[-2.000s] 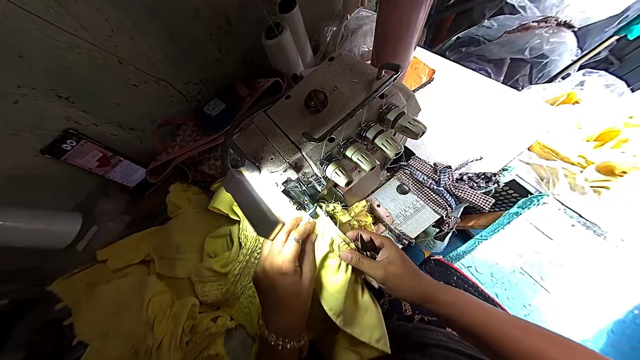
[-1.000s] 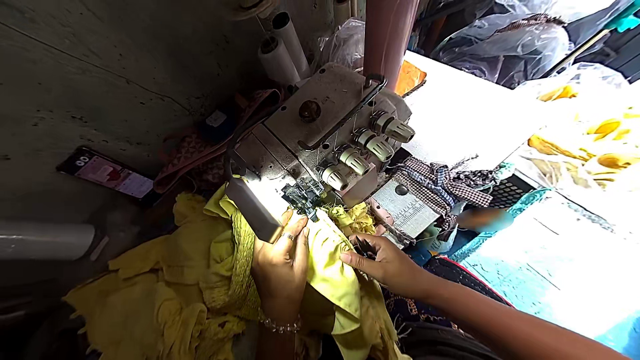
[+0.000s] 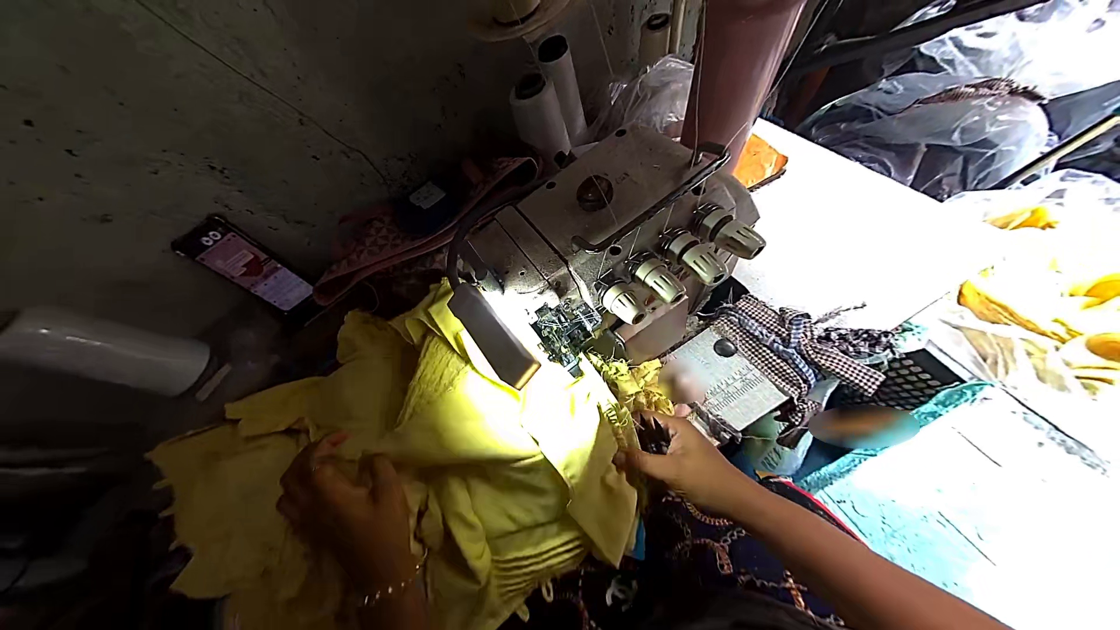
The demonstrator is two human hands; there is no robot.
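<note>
Yellow fabric (image 3: 472,455) lies bunched before an overlock sewing machine (image 3: 560,227), its upper part under the lamp (image 3: 494,337) near the needle area (image 3: 564,332). My left hand (image 3: 350,507), with a beaded bracelet at the wrist, is on the fabric at the lower left, its fingers curled into the folds. My right hand (image 3: 674,459) pinches the fabric's right edge just below the machine and also holds a small dark tool whose kind I cannot tell. Frayed yellow trimmings (image 3: 639,381) gather beside the presser area.
Four tension knobs (image 3: 691,258) line the machine's front. White thread cones (image 3: 538,114) stand behind it. A phone (image 3: 254,267) with a lit screen leans at the left. Checked cloth strips (image 3: 801,346) lie by a metal plate (image 3: 735,372). Yellow pieces in plastic (image 3: 1032,297) sit at right.
My left hand has moved from beside the needle area down and left onto the looser fabric. My right hand stays at the fabric's right edge. The fabric is spread wider below the machine.
</note>
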